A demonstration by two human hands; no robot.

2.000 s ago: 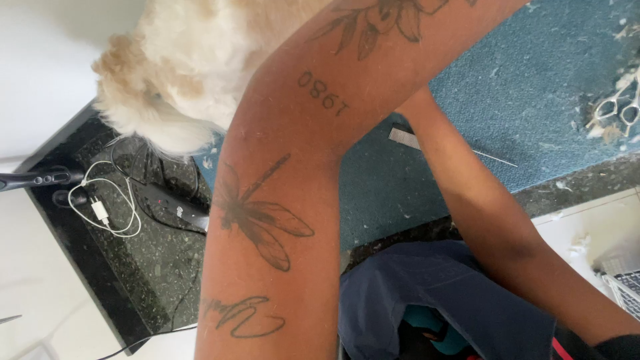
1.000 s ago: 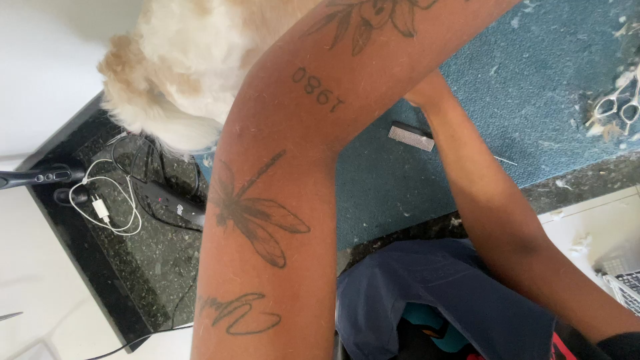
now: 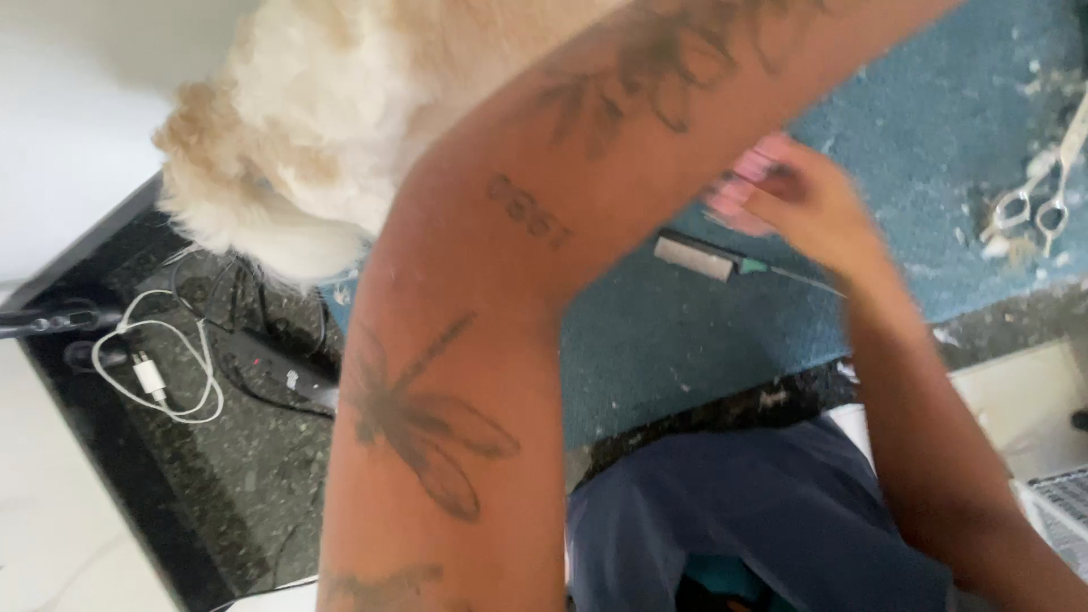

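Note:
My left forearm crosses the view, and the left hand is hidden beyond the top edge. Near the upper middle, my right hand (image 3: 803, 200) grips a blurred pink object (image 3: 744, 187), partly hidden behind the left forearm. Just below it, what looks like a pin-tail comb (image 3: 695, 257) with a thin metal tail lies on the blue mat (image 3: 680, 340). A dog (image 3: 340, 93) with cream and tan fur is at the upper left, beyond the left arm. At the far right, metal scissors (image 3: 1052, 183) lie on the mat among bits of fur.
A dark speckled stone counter (image 3: 263, 501) with a raised black edge spans the left. On it lie a white cable with a plug (image 3: 149, 378), a black device (image 3: 276, 365) and dark cords. A black handle-like item (image 3: 51, 321) juts in at the left edge.
My right hand, earlier mostly hidden behind the left forearm beside the comb, has come into view farther up and right, with the pink object in it.

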